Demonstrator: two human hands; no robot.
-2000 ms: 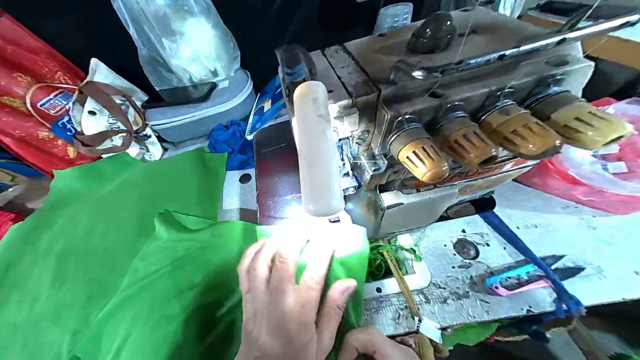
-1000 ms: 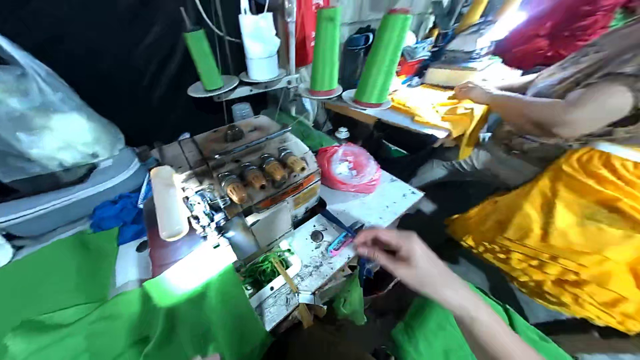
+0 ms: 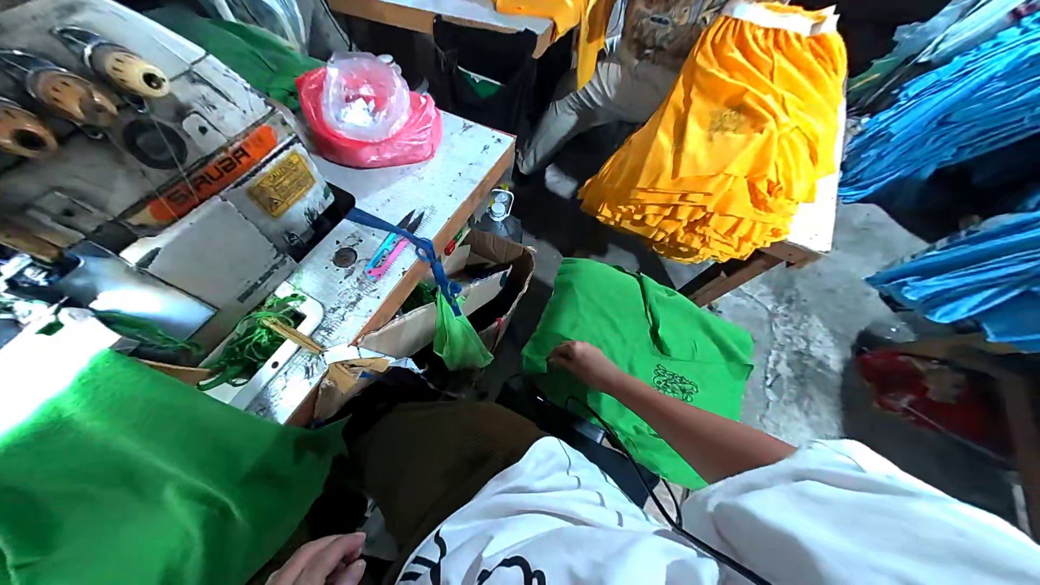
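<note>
My right hand [image 3: 578, 361] is at the left side of a stack of green fabric pieces [image 3: 650, 349] with a dark printed or stitched design, low beside my legs. Its fingers are curled against the cloth; whether they pinch a piece I cannot tell. My left hand [image 3: 323, 561] lies at the bottom edge, partly cut off, just right of a green fabric panel [image 3: 162, 479]. That panel hangs over the near edge of the sewing table, its far end under the bright light by the Siruba sewing machine [image 3: 203, 187]. Nothing shows in the visible left fingers.
On the table [image 3: 479, 150] are thread snips [image 3: 390, 248], a pink plastic bag [image 3: 370, 114] and green thread scraps [image 3: 260, 337]. A cardboard box [image 3: 508, 296] stands below its edge. Beyond are stacked yellow garments [image 3: 731, 138], a seated person's leg [image 3: 593, 114] and blue fabric stacks [image 3: 951, 114].
My right hand has gone from above the table's near side down to the green stack. My left hand, first on the cloth by the machine, is now lower. The view has swung far right and down.
</note>
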